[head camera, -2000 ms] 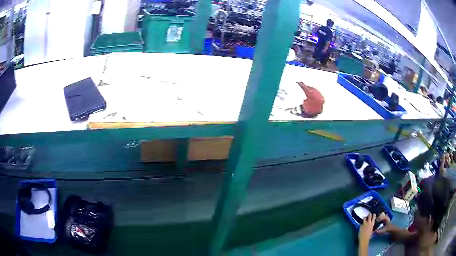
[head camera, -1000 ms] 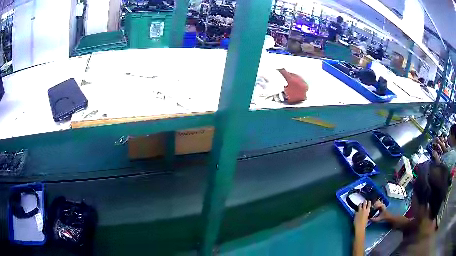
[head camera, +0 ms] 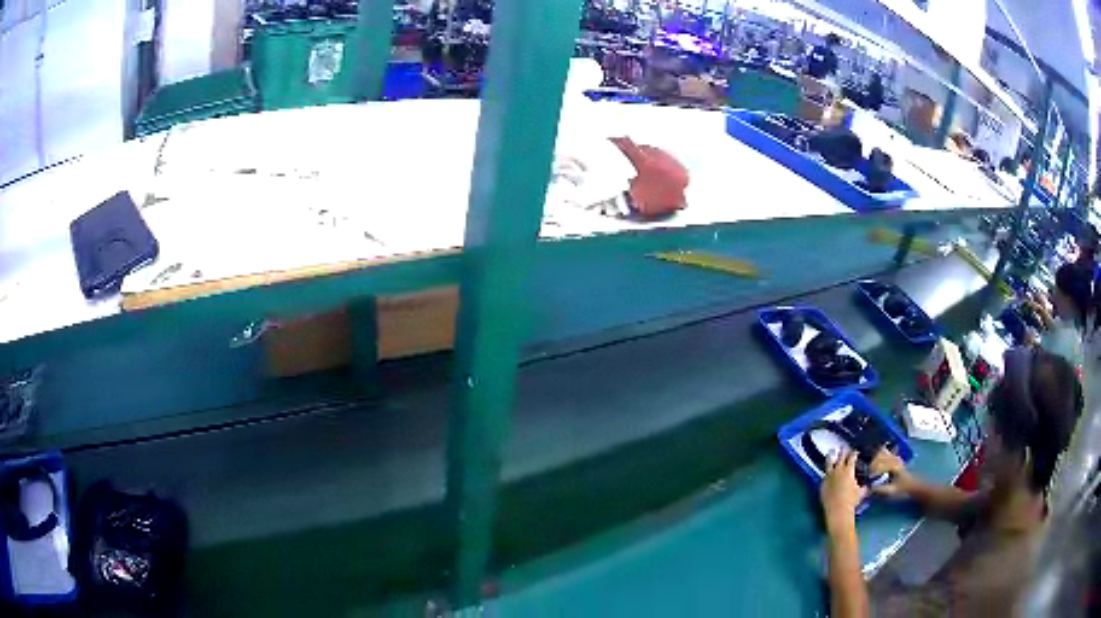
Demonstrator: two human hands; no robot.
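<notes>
Neither of my hands is in the picture. At the lower left, a blue tray [head camera: 68, 531] is cut by the left edge and holds a black headband-shaped headset [head camera: 27, 505] on a white sheet [head camera: 36, 558]. Close beside it on its right stands a black inner tray [head camera: 169, 543], with a shiny clear bagged item [head camera: 124, 558] with dark and red bits in it. Both are on the dark green belt.
A green post [head camera: 493, 302] rises in front of the belt. The white shelf [head camera: 326, 181] holds a black slab [head camera: 112, 245], an orange-brown item [head camera: 658, 179] and a blue tray [head camera: 821, 178]. At right, another person's hands [head camera: 845, 477] are at a blue tray [head camera: 791, 441].
The whole view has shifted, so the shelf, post and trays lie further left in the picture. The near blue tray is now partly cut by the left edge. The other person's hands remain at their tray.
</notes>
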